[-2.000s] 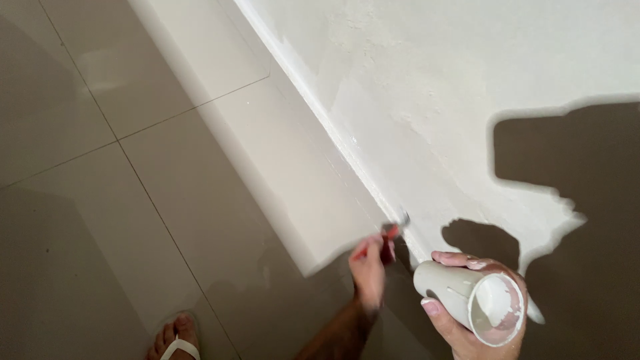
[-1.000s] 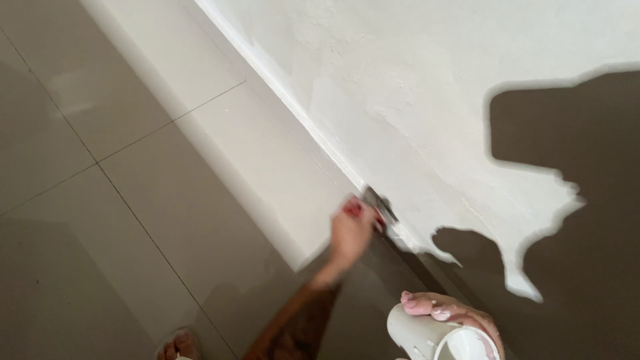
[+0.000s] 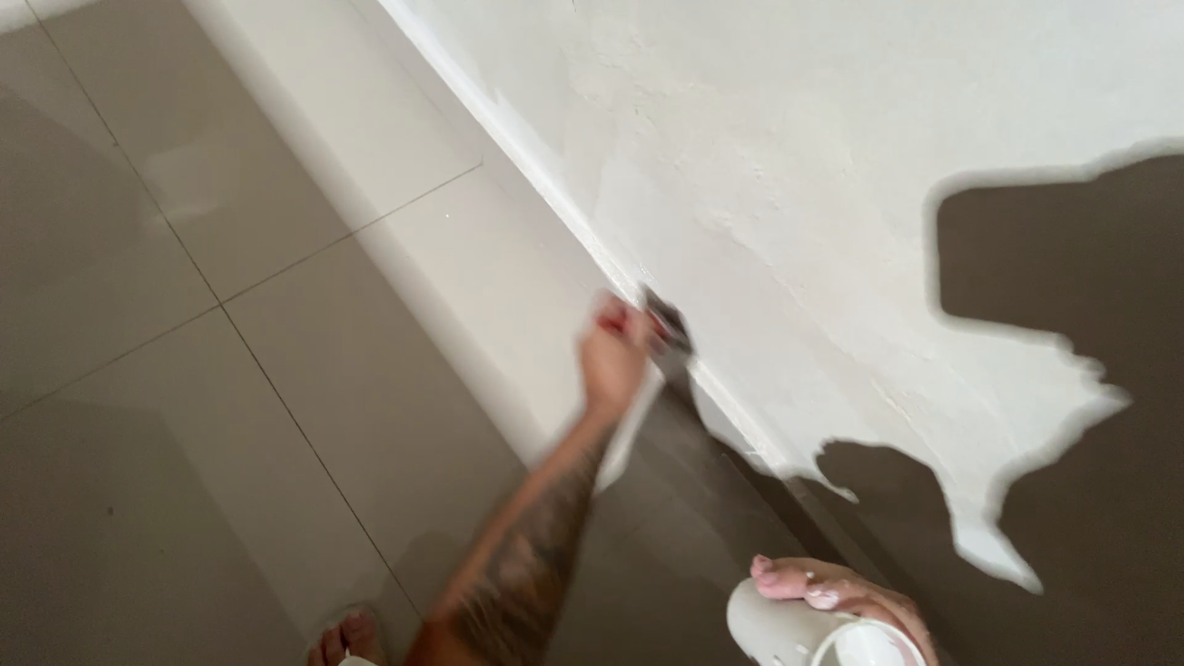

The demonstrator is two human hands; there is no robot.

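Note:
My left hand (image 3: 618, 356) is closed around a small tool (image 3: 668, 326) with a red handle and a dark, flat-looking head. Motion blur hides its exact kind. The head is at the bright white strip (image 3: 555, 194) where the floor meets the white wall. At the lower right, my right hand (image 3: 842, 592) grips a white cylindrical container (image 3: 777, 624), fingers over its upper side. White material shows inside its round mouth, and white smears mark the fingers. The frame's bottom edge cuts off part of the container.
Large glossy tiles (image 3: 277, 370) with thin dark joints cover the floor at the left. A foot (image 3: 347, 638) in a white-strapped sandal stands at the bottom left. Dark shadows fall across the wall and floor at the right. Uneven patches mark the wall surface (image 3: 740, 185).
My left hand has moved up and left along the floor-wall edge with the tool. My right hand and the container sit lower in view than two seconds ago.

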